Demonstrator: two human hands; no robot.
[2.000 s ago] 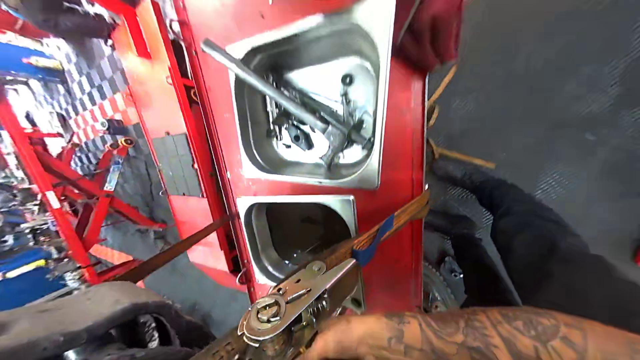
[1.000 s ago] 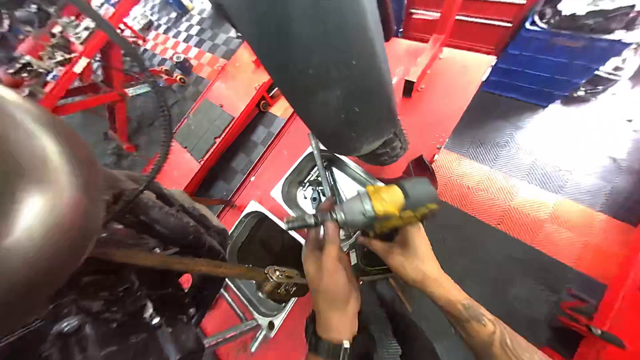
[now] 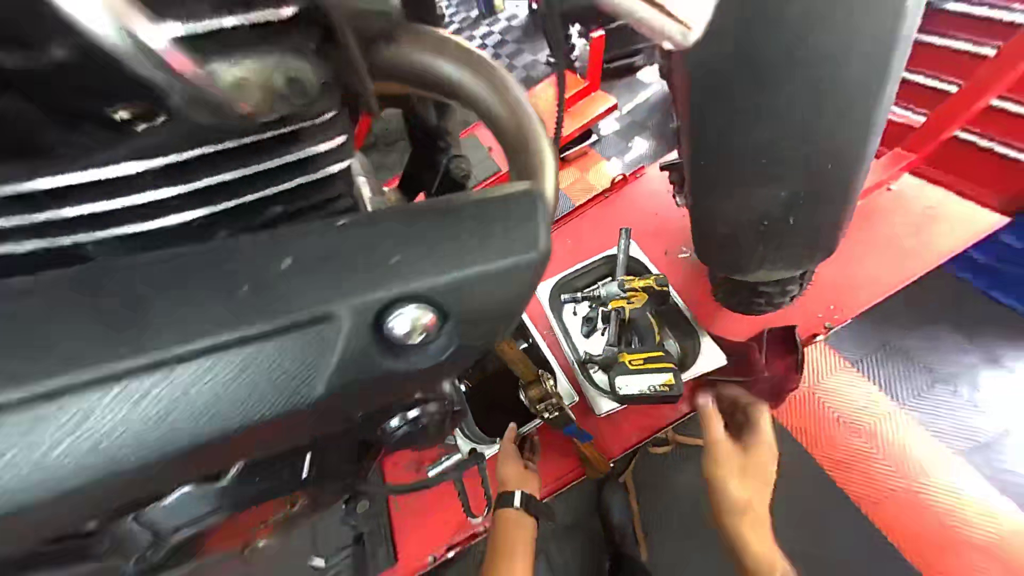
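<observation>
A yellow and black cordless impact wrench (image 3: 636, 328) lies in the upper metal tray (image 3: 692, 372), over small parts and a long metal bar (image 3: 623, 252). My right hand (image 3: 740, 448) is just below that tray, beside a dark red cloth (image 3: 772, 360), and holds nothing that I can see. My left hand (image 3: 518, 468), with a black watch strap on the wrist, is at the edge of the lower metal tray (image 3: 564, 388); whether it grips anything is unclear. Close to it, a ratchet buckle (image 3: 544, 396) on a brown strap (image 3: 592, 460) with a blue patch crosses that tray.
A motorcycle's dark body panel (image 3: 264, 288) and metal bar fill the left and hang over the red lift platform (image 3: 656, 208). A tyre (image 3: 764, 288) under a dark fender (image 3: 788, 128) stands beyond the trays. Red drawers (image 3: 960, 88) are at upper right.
The impact wrench, in my hands one second ago, now lies in the upper tray. My hands have moved apart. The view has shifted greatly.
</observation>
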